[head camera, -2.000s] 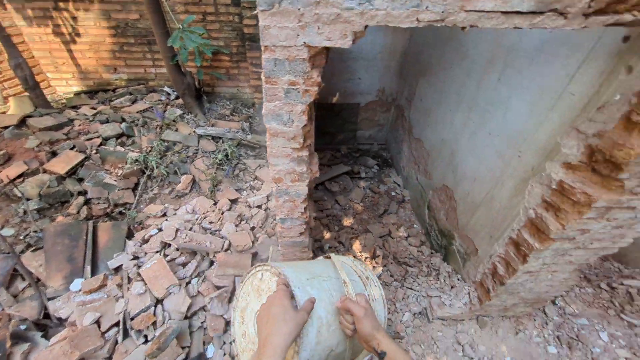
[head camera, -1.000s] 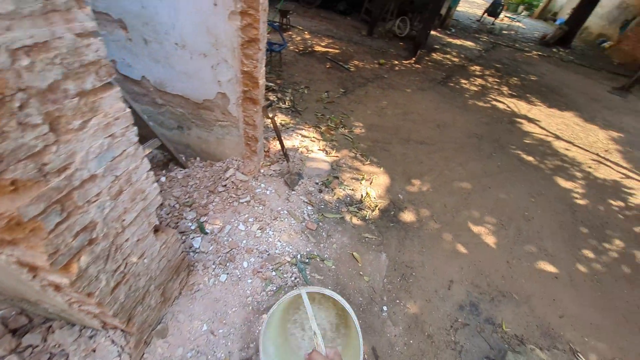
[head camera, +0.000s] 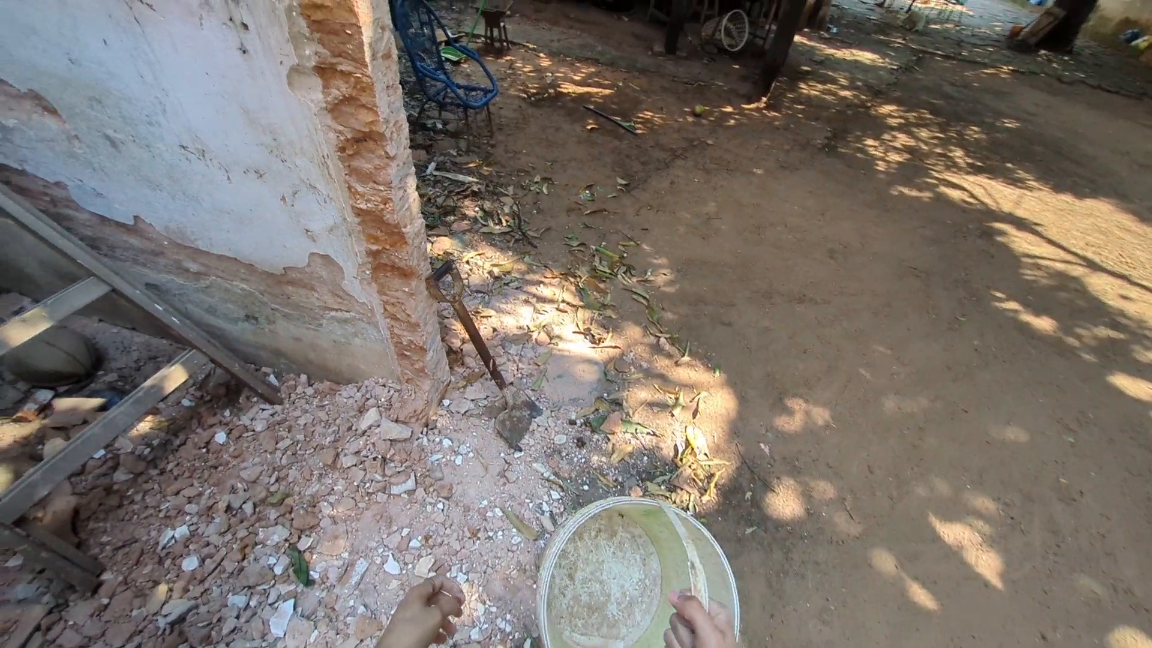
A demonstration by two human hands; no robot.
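My right hand (head camera: 697,621) grips the flat strap handle of a whitish plastic bucket (head camera: 549,589) at the bottom of the view. The bucket's mouth faces up, and its inside is stained, with no load to be seen. Left of the bucket, apart from it, my left hand (head camera: 423,614) hangs over the rubble with its fingers loosely curled and nothing in them. Farther forward, a shovel (head camera: 477,345) with a D-shaped grip leans at the broken end of the wall, its blade down on the rubble.
A plastered brick wall (head camera: 225,153) with a broken edge rises at the left, a wooden ladder (head camera: 108,423) beside it. Broken brick rubble (head camera: 297,504) covers the ground there. A blue corded chair (head camera: 441,63) stands behind the wall. Dirt ground (head camera: 864,297) with dry leaves stretches right.
The view has swung from the brick heap and wall opening to the yard. Both hands were on the bucket lying sideways; now it is mouth-up, with only my right hand on its handle.
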